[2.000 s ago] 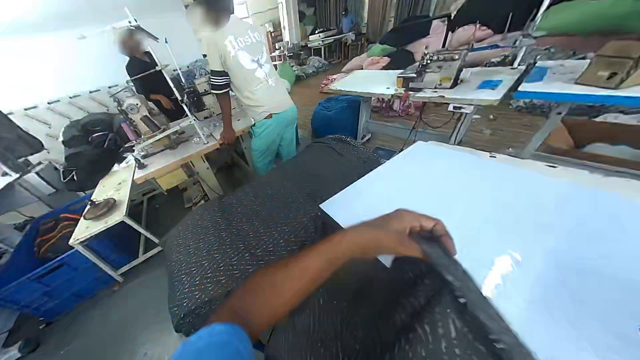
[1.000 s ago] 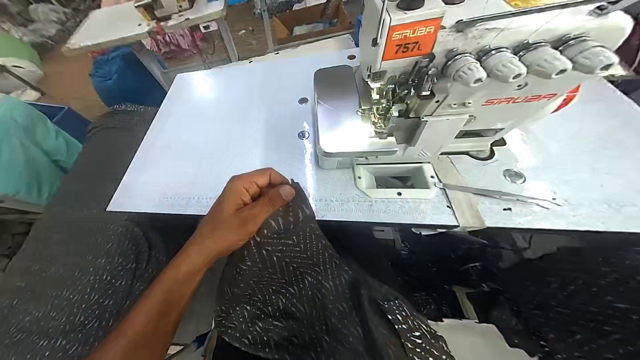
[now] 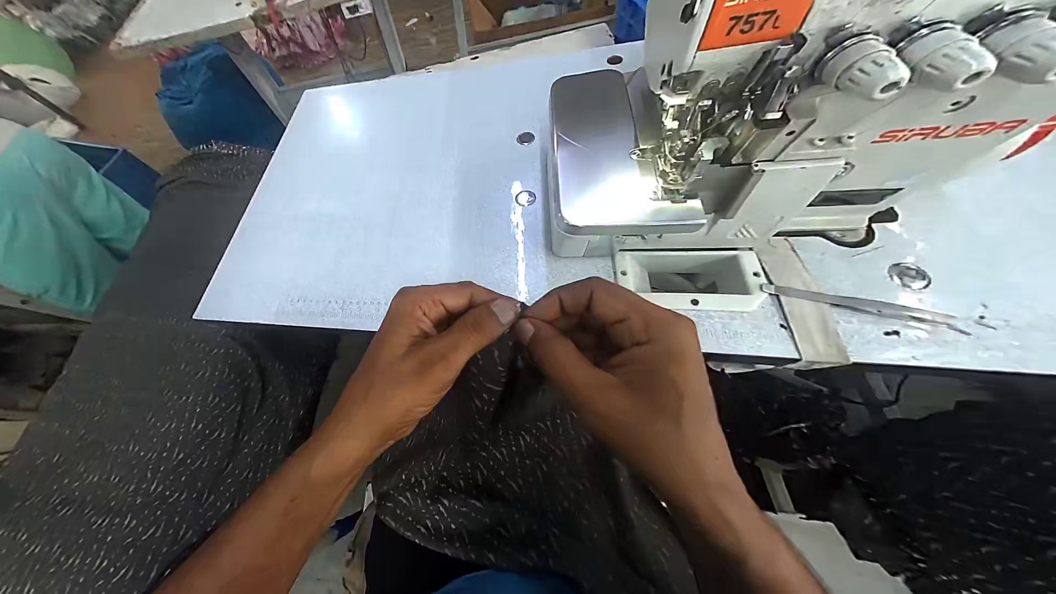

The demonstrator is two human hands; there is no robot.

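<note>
My left hand [image 3: 429,355] and my right hand [image 3: 619,363] meet at the front edge of the white sewing table [image 3: 396,190]. Each pinches the upper edge of a dark speckled fabric [image 3: 528,462] between thumb and forefinger, the fingertips almost touching. From there the fabric hangs down over my lap. Behind my right hand stands a Siruba overlock sewing machine [image 3: 742,107], with its metal cloth plate [image 3: 602,157] to the left of the needle area. A pair of metal tweezers [image 3: 866,305] lies on the table, right of a white open tray [image 3: 693,280].
More dark speckled fabric [image 3: 165,429] is heaped on the left, beside the table. A person in green trousers [image 3: 66,223] is at the far left. A blue sack [image 3: 214,99] and another worktable [image 3: 181,21] stand beyond. Dark fabric [image 3: 965,470] also lies at the lower right.
My right hand has come into view and holds the fabric edge beside my left hand. The view has swung right from the room to the sewing machine.
</note>
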